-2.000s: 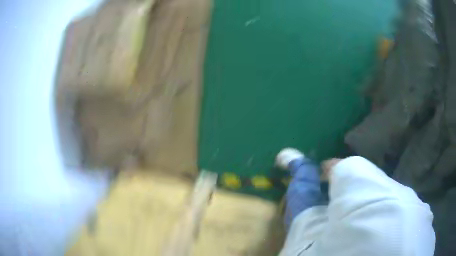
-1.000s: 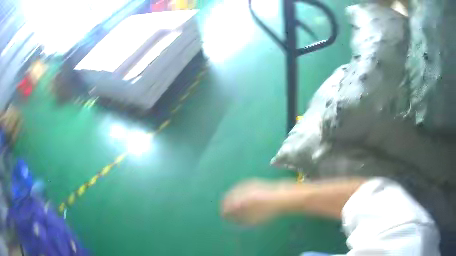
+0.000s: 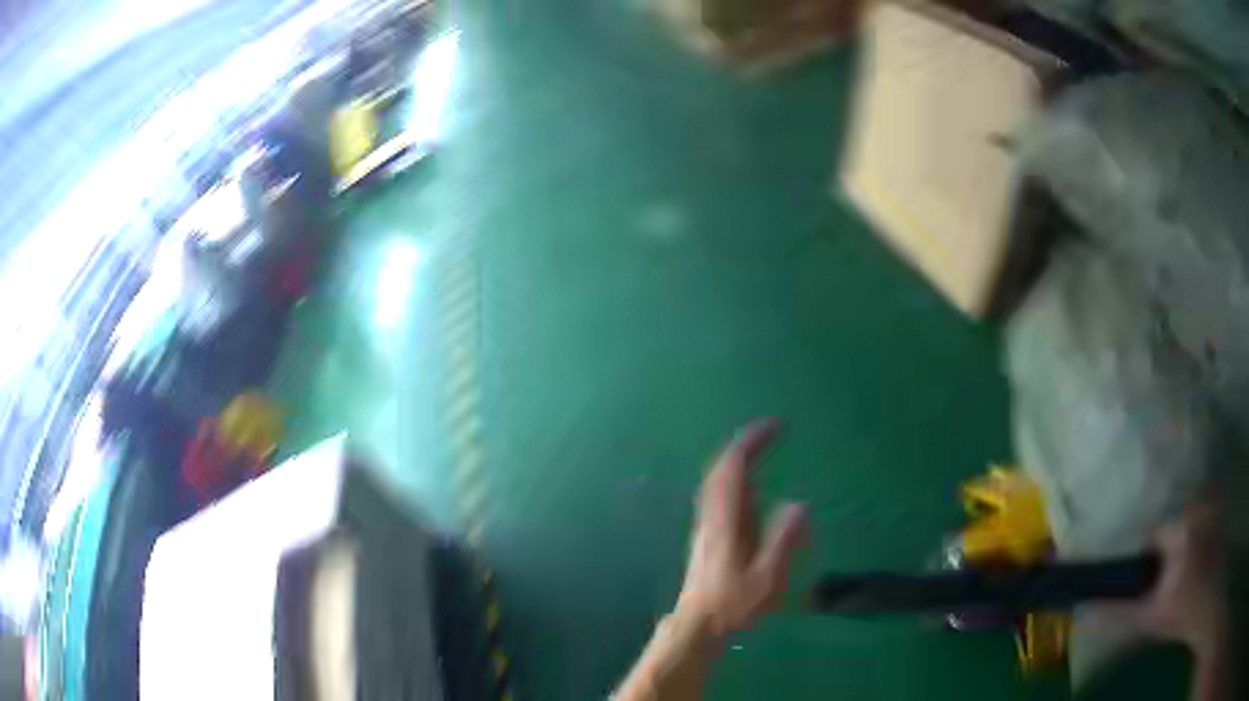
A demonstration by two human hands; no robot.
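The black pallet truck handle (image 3: 986, 586) lies across the lower right, above the truck's yellow body (image 3: 1011, 518). My left hand (image 3: 740, 541) is just left of the handle's left end, with fingers apart and nothing in it. My right hand (image 3: 1189, 572), blurred near the right edge, is closed around the handle's right end. Grey-green woven sacks (image 3: 1107, 390) bulge along the right side, behind the handle and beside my right hand.
A tan carton or board (image 3: 938, 144) stands at the upper right against the sacks. White-topped stacked cartons (image 3: 226, 589) are at the lower left. Striped tape (image 3: 466, 397) runs along the green floor (image 3: 658, 329). Blurred benches and red and yellow items line the left.
The view has swung round. The handle, upright and unheld a second ago, now lies across the lower right with my right hand on it. The white-topped cartons now show lower left.
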